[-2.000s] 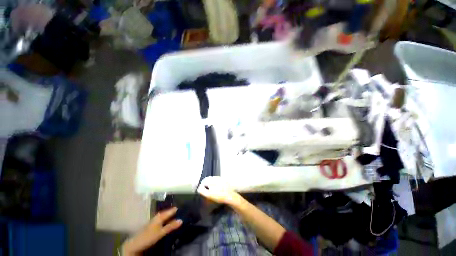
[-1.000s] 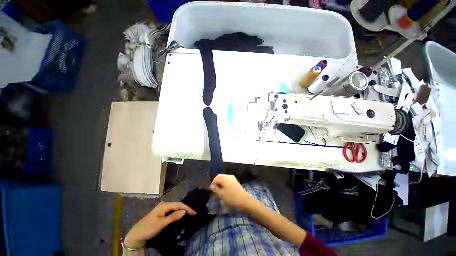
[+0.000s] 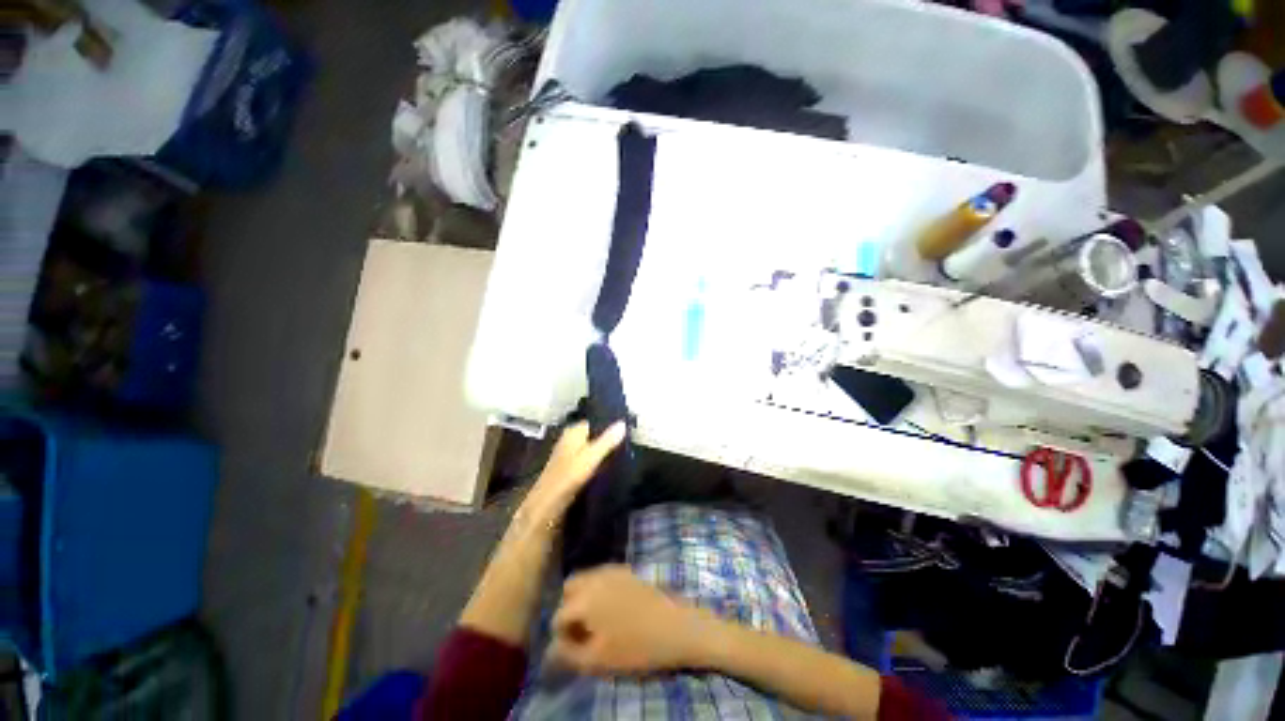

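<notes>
A long black fabric bundle [image 3: 630,226] lies on the left part of the white table, pinched narrow at a small white band near its middle. Its lower part hangs over the front edge toward my lap. My left hand [image 3: 575,468] grips this lower part at the table edge. My right hand [image 3: 609,620] is closed, blurred, over the plaid-covered lap, at the lower end of the black fabric; what it holds cannot be told. More black pieces [image 3: 733,96] lie in the white tray behind.
The sewing machine [image 3: 1015,352] stands at right, with a smartphone [image 3: 874,395] under its arm and red-handled scissors [image 3: 1056,480] in front. Thread cones [image 3: 965,223] and a metal tin [image 3: 1106,265] are behind it. A pale board [image 3: 409,373] is at left. The tray's rim [image 3: 553,57] borders the table.
My left hand has moved from the lap up to the bundle at the table edge and taken hold of it. My right hand has left the edge and moved down over the lap. The view has shifted.
</notes>
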